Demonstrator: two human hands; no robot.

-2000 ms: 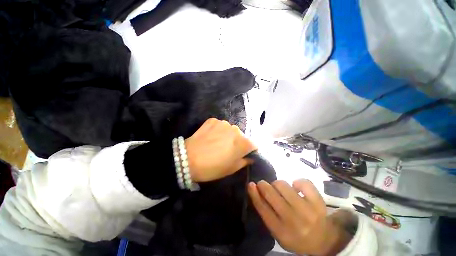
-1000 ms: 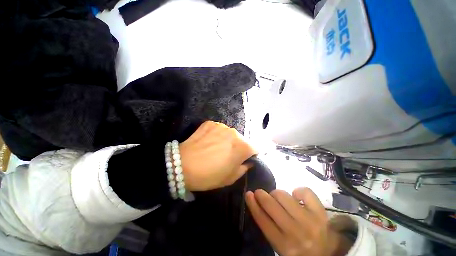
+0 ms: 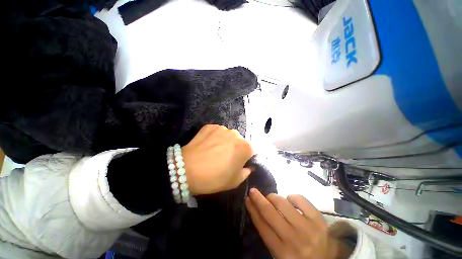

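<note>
The black garment piece [image 3: 152, 109] lies on the table left of the machine head and runs down toward my lap. My left hand [image 3: 217, 159], with a beaded bracelet at the wrist, grips the cloth near its right edge, thumb and fingers closed on it. A narrow smooth black strip [image 3: 263, 181] curves out between my two hands. My right hand [image 3: 286, 222] lies on the cloth and strip below it, fingers together and nearly straight; whether it pinches the cloth is hidden. The needle area is washed out by bright light.
The white and blue sewing machine head [image 3: 324, 111] fills the upper right. A black hose [image 3: 375, 207] curves past thread snips [image 3: 382, 226] at lower right. A dark object [image 3: 446, 227] lies at the right edge. More dark cloth [image 3: 50, 76] is heaped left; a dark strip [image 3: 144, 9] lies at the back.
The view has shifted, so the machine head appears larger. My right hand has moved slightly down and left along the cloth. My left hand keeps its grip, nearly in place.
</note>
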